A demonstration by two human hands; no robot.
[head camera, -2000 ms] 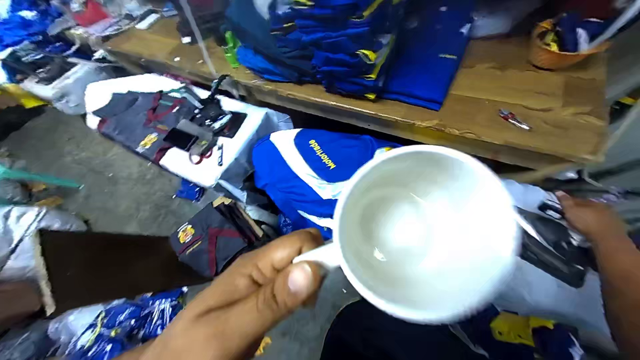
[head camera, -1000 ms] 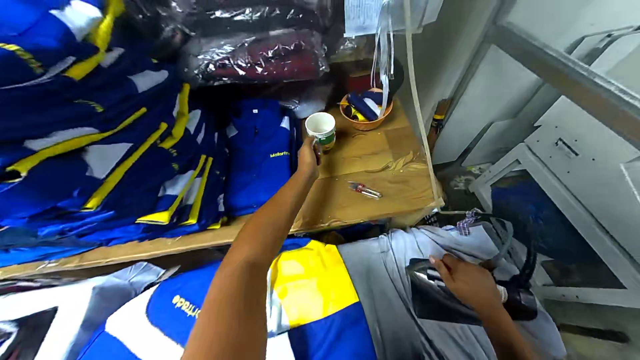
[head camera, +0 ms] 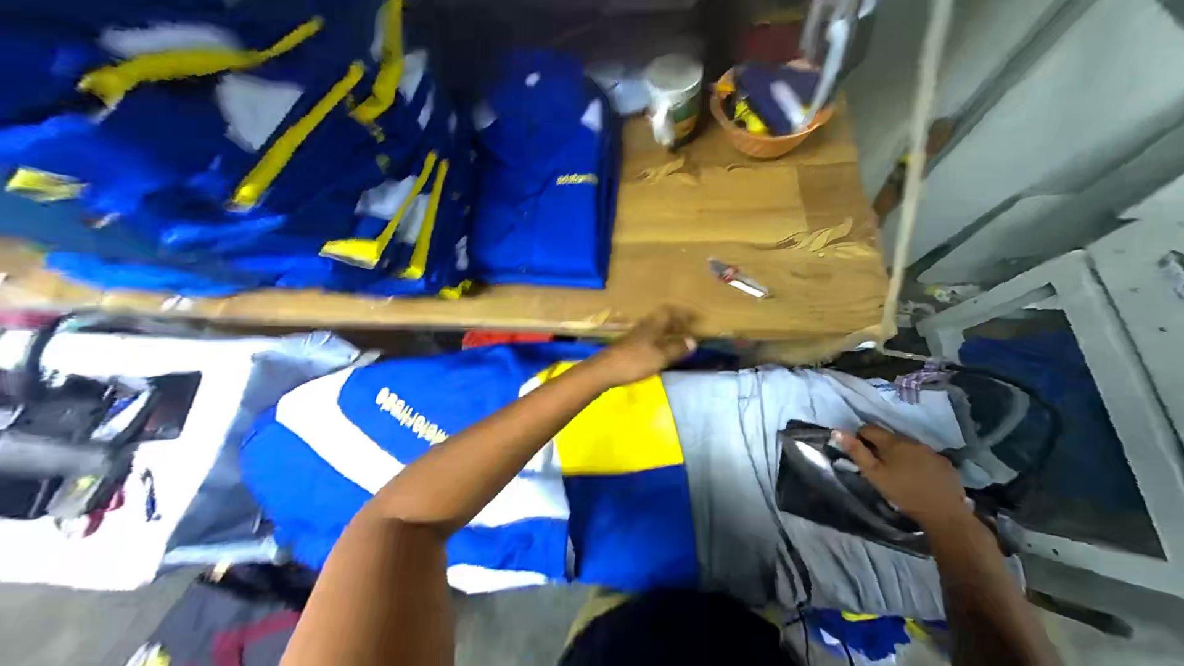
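A blue, white and yellow shirt [head camera: 499, 462] lies over the grey-covered ironing board [head camera: 740, 444]. My left hand [head camera: 652, 347], blurred, hovers near the yellow panel and the table's front edge with nothing in it. On the board's right part, my right hand [head camera: 902, 467] grips a clothes iron [head camera: 832, 490]. A white mug [head camera: 673, 92] stands at the back of the wooden table [head camera: 740, 203], beside an orange basket [head camera: 763, 139] that holds cloth pieces. Folded blue shirts [head camera: 546, 185] are stacked left of the mug.
A heap of blue and yellow garments [head camera: 231, 139] covers the table's left part. A small red and silver tool [head camera: 737, 277] lies near its front edge. A pale cord [head camera: 916, 176] hangs at the right, before a white frame [head camera: 1101, 370]. Another white board [head camera: 203, 444] stands at the left.
My left hand held the mug up close two seconds ago, then had it at the table's back. It has let go and come back toward the board. My right hand remains at the iron.
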